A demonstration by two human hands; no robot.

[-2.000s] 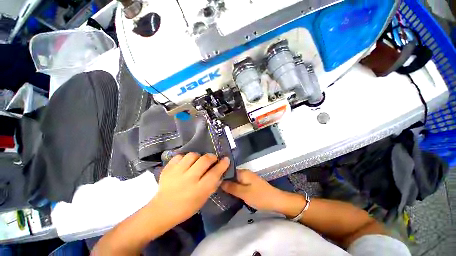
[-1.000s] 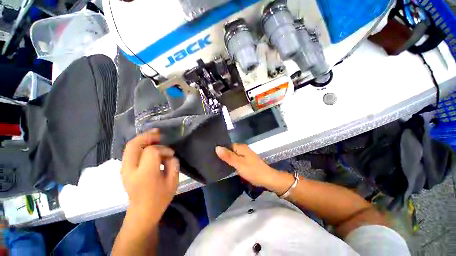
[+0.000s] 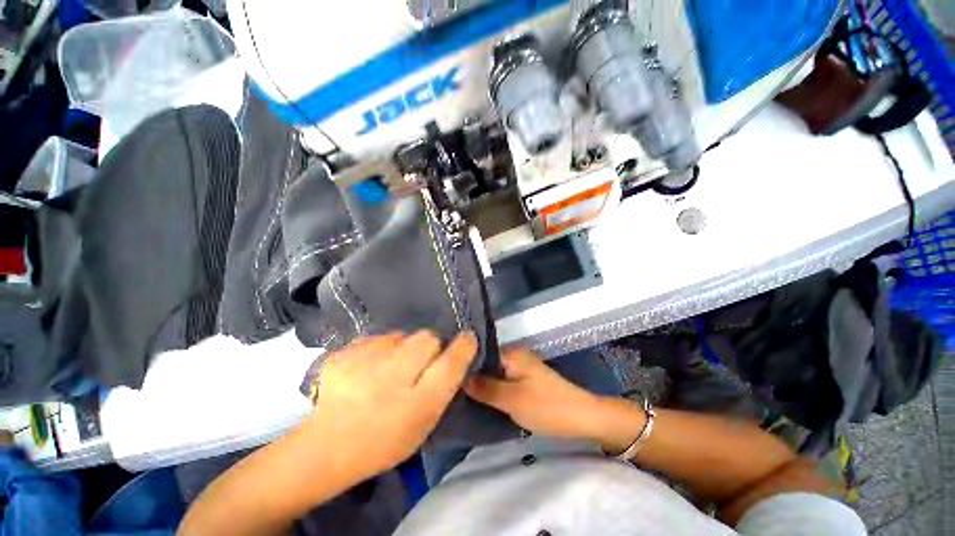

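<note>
A dark grey garment piece with pale and yellow stitch lines runs from the presser foot area of the overlock machine down over the table's front edge. My left hand lies on the piece, fingertips pressing it near its right edge. My right hand grips the same edge between thumb and fingers, just right of the left fingertips and below the bed plate. The underside of the fabric and part of my right fingers are hidden.
A stack of plain grey panels lies on the table at left, with topstitched bands beside it. A clear tub stands back left. A brown object and blue crate are at right. A dark fabric heap hangs below the edge.
My left hand, raised over the fabric's left side a second ago, has moved right and down onto its edge. The fabric now lies straighter, with its yellow stitch line showing below the foot.
</note>
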